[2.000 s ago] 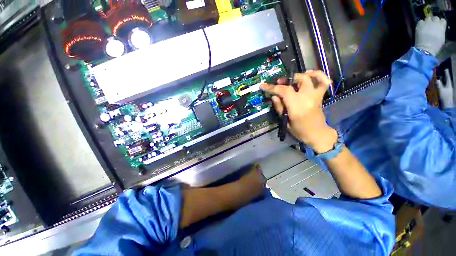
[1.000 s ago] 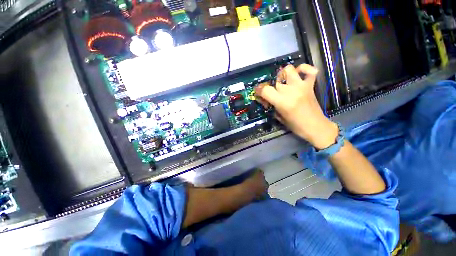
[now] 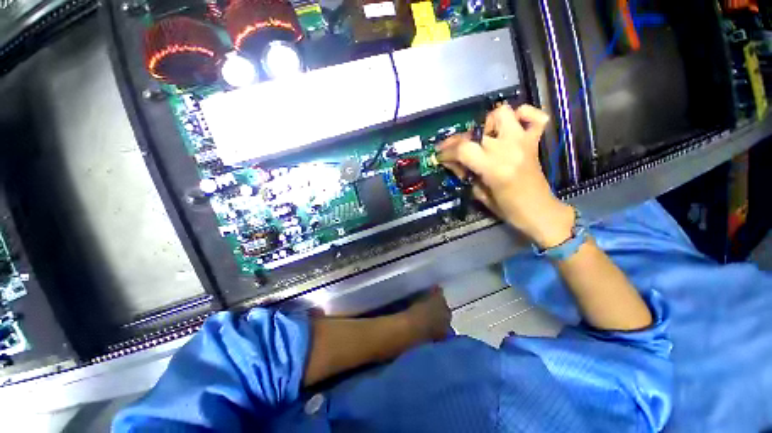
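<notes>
The green power supply board (image 3: 339, 221) lies in its black carrier (image 3: 162, 173). A long silver heat sink (image 3: 364, 97) crosses it, with a black lead wire (image 3: 396, 89) over it. Two copper chokes (image 3: 182, 52) and two pale round capacitors stand behind it. My right hand (image 3: 508, 169), with a blue-grey wrist strap (image 3: 565, 243), is over the board's lower right strip, beside a small red choke (image 3: 410, 174). Its fingers are bent; a dark slim tool shows only in part between them. My left hand (image 3: 430, 315) rests low before the rail, dark and partly hidden.
A metal conveyor rail with chain (image 3: 631, 180) runs along the front. Other boards show at the far left (image 3: 13, 292) and far right. A thin blue cord and an orange item (image 3: 627, 24) lie at the upper right. A blue-smocked person (image 3: 719, 330) is at the right.
The board has shifted right in view. My right hand has turned its fingers down, and the black tool's long end no longer shows. The other person's gloved hands have left view. My left hand stays low.
</notes>
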